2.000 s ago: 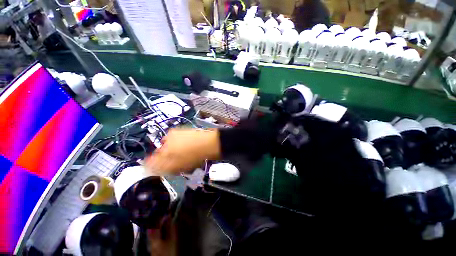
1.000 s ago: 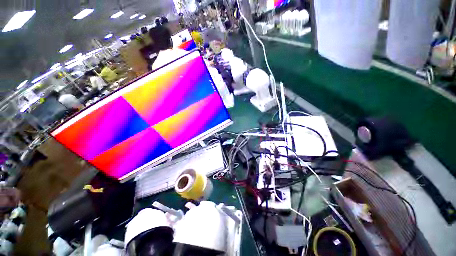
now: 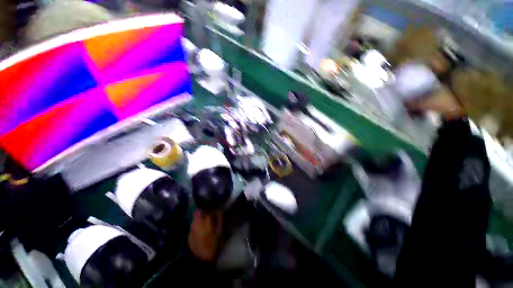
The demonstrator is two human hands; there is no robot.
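Three white-capped dome cameras with black balls stand on the bench at lower left: a front one (image 3: pixel 104 256), a middle one (image 3: pixel 149 194) and a rear one (image 3: pixel 211 179). My left hand (image 3: pixel 205 233) is just below the rear camera's black ball, partly in shadow; its grip is unclear. My right arm reaches to the upper right. My right hand (image 3: pixel 441 104) is blurred and lies against a white rounded object (image 3: pixel 415 81); whether it grips it is unclear.
The monitor (image 3: pixel 101 84) shows magenta, orange and blue areas above a keyboard (image 3: pixel 118 154). A yellow tape roll (image 3: pixel 166 153), a white mouse (image 3: pixel 280 197), a flat tape ring (image 3: pixel 280 165), tangled cables and a long open box (image 3: pixel 306 140) are behind. More cameras (image 3: pixel 385 228) stand at right.
The view has swung right and down from the monitor, so both hands now show. Two seconds ago my right hand was over the bench by the cameras; now it is far out at upper right.
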